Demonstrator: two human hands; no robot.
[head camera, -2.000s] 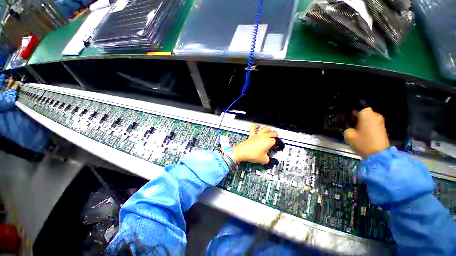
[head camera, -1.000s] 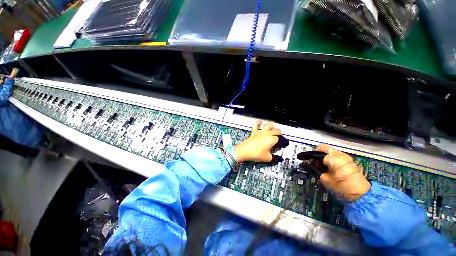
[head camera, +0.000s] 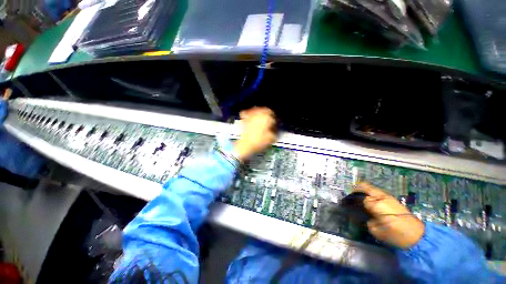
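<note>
Green circuit boards (head camera: 288, 183) lie edge to edge in a long row between two pale rails (head camera: 161, 120). My left hand (head camera: 256, 132), blurred, is raised over the far rail in front of the dark space under the shelf. Something dark shows at its fingertips; I cannot tell if it is held. My right hand (head camera: 388, 215) is low over the boards at the right, with a black component (head camera: 355, 204) at its fingertips. Black components (head camera: 138, 143) stand in a row on the boards to the left.
A green-matted shelf (head camera: 355, 44) carries blister trays (head camera: 119, 25), wrapped sheets and bagged components (head camera: 383, 16). A blue coiled cord (head camera: 265, 41) hangs towards my left wrist. A dark bin (head camera: 388, 133) is under the shelf. Another person's blue sleeve (head camera: 4, 111) is at the far left.
My left hand has lifted off the boards and moved up and left to the far rail. My right hand has come from the bin to the boards with a black component and moved slightly lower. The view has shifted.
</note>
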